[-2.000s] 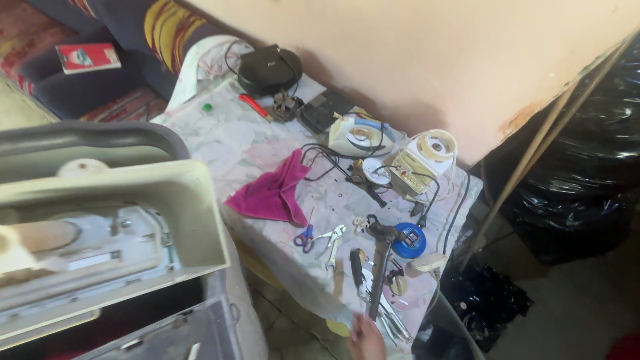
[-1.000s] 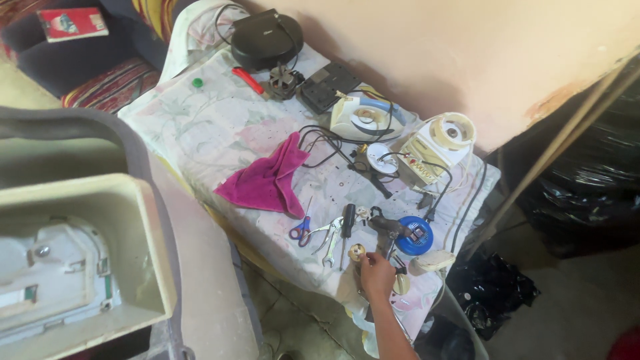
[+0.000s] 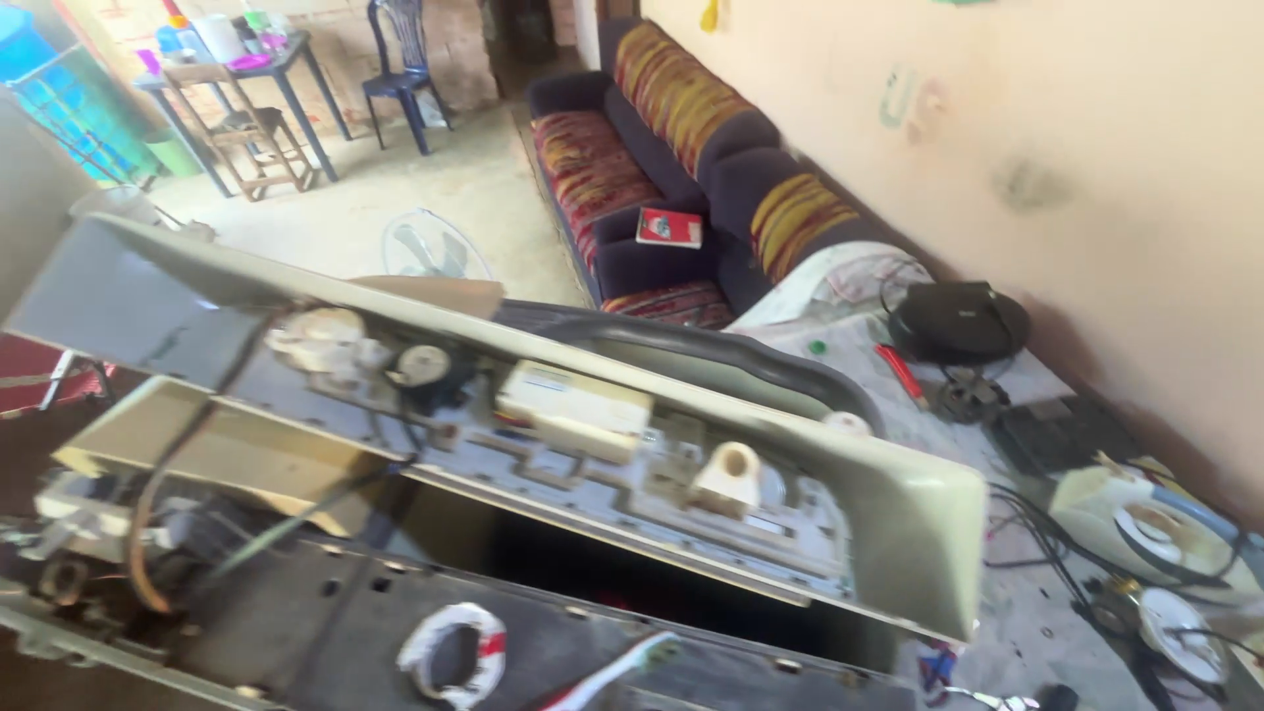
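Note:
Neither of my hands shows in the head view now. An open appliance control panel in a cream plastic housing (image 3: 899, 513) lies tilted across the middle. Its inner side carries a cream box-shaped part (image 3: 573, 410), a dark round part with a pale disc (image 3: 425, 365) and a white plastic hub (image 3: 729, 479). A brown cable (image 3: 148, 523) hangs over its left part. On the dark panel in front rest a roll of white tape (image 3: 452, 657) and a pale strip (image 3: 612, 673). The view is partly blurred.
A cloth-covered table (image 3: 938, 444) at the right bears a red-handled tool (image 3: 901, 375), a black round appliance (image 3: 958, 321), a clothes iron (image 3: 1150, 528) and cables. Behind stand a sofa (image 3: 612, 168) with a red book (image 3: 670, 228), a fan (image 3: 434, 247) and a blue plastic chair (image 3: 403, 84).
The view has swung left and up, from the tool table to the open appliance. The hand that was among the tools one second ago is out of view.

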